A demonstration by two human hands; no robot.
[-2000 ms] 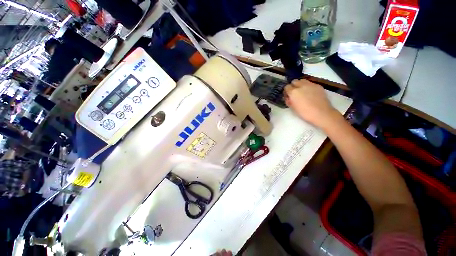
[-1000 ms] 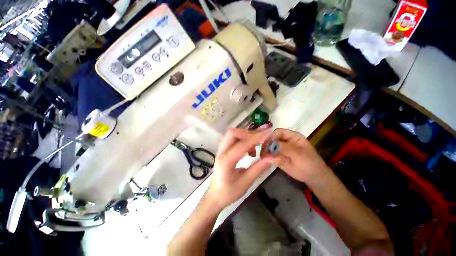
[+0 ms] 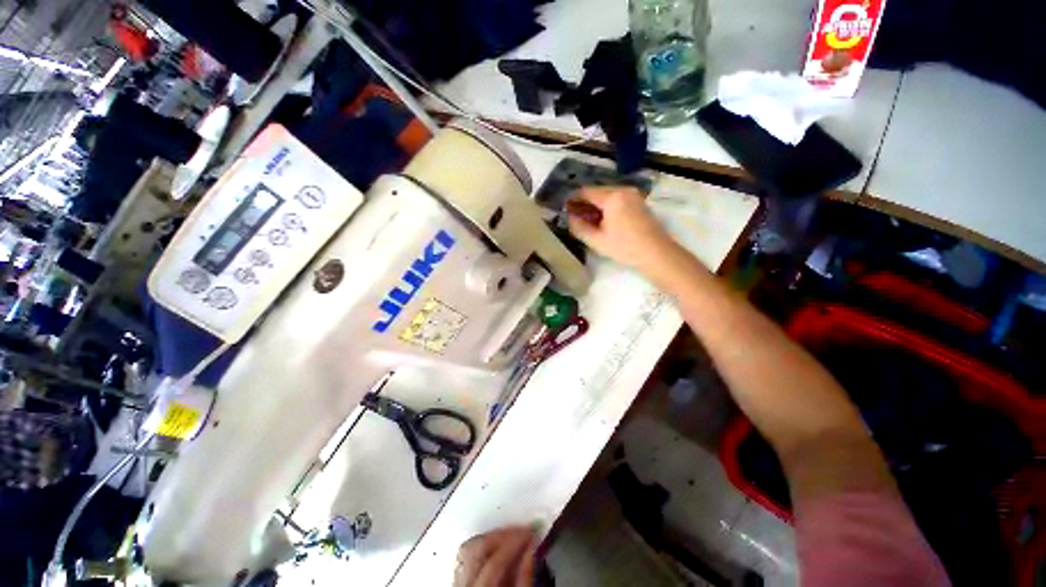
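The cream JUKI sewing machine (image 3: pixel 344 287) lies diagonally across the view. My right hand (image 3: pixel 619 229) is at the parts tray (image 3: pixel 574 181) beside the machine's right end, with its fingers bent around a small dark reddish-brown thing (image 3: pixel 584 213) that I cannot make out. My left hand (image 3: pixel 498 558) rests at the front table edge, cut off by the bottom of the picture; whether it holds anything cannot be told. Black-handled shears (image 3: pixel 436 441) lie on the machine bed. Red-handled snips (image 3: pixel 562 337) lie beside a green handle (image 3: pixel 556 310) near the machine.
A control panel (image 3: pixel 247 235) stands behind the machine head. On the side table are a glass bottle (image 3: pixel 669 69), a red and white box (image 3: pixel 844 44), white tissue (image 3: pixel 780 106) on a dark flat item, and dark fabric scraps (image 3: pixel 602 86). A red basket (image 3: pixel 746 482) stands below at right.
Both hands have moved apart from the small grey part held between them a second ago. My right hand has returned to the tray; my left hand has dropped to the bottom edge.
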